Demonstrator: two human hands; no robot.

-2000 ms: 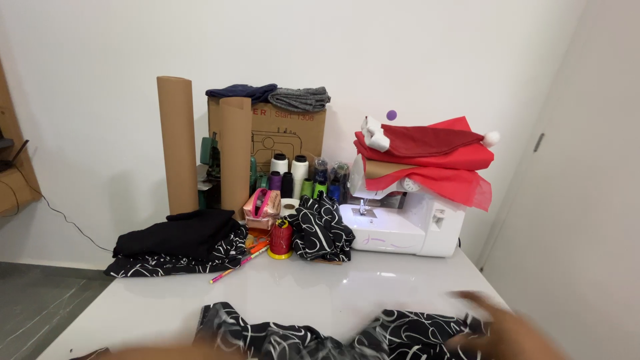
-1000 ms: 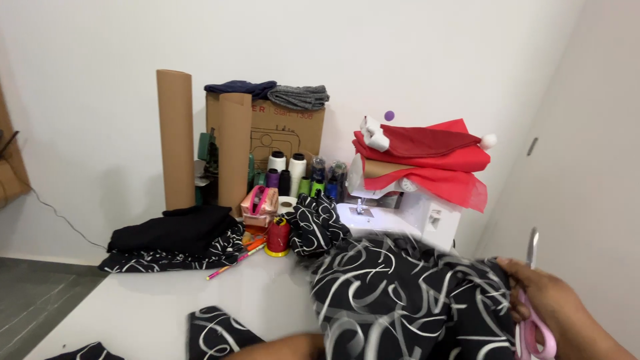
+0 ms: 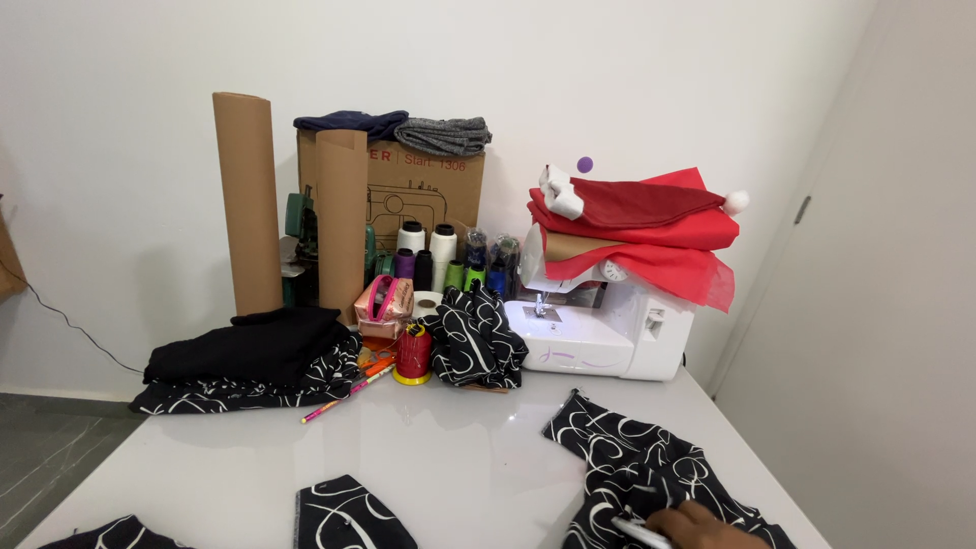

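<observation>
At the lower right, my right hand (image 3: 698, 526) is closed on a pair of scissors (image 3: 639, 531), whose blades lie over a bunched piece of black fabric with white swirls (image 3: 648, 450). My left hand is out of the frame. Near the front edge lie a smaller cut piece of the same fabric (image 3: 347, 515) and, further left, the tip of another piece (image 3: 126, 536).
At the back right, a white sewing machine (image 3: 579, 351) carries red fabric and a Santa hat (image 3: 656, 202). Left of it are bundled swirl fabric (image 3: 476, 343), a red thread cone (image 3: 413, 354), a pencil (image 3: 347, 393), folded black cloth (image 3: 244, 351) and brown paper rolls (image 3: 248, 206).
The large swirl fabric, lifted in front of me a second ago, now lies on the table's right side. My right hand has moved lower with the scissors, and my left arm has left the view.
</observation>
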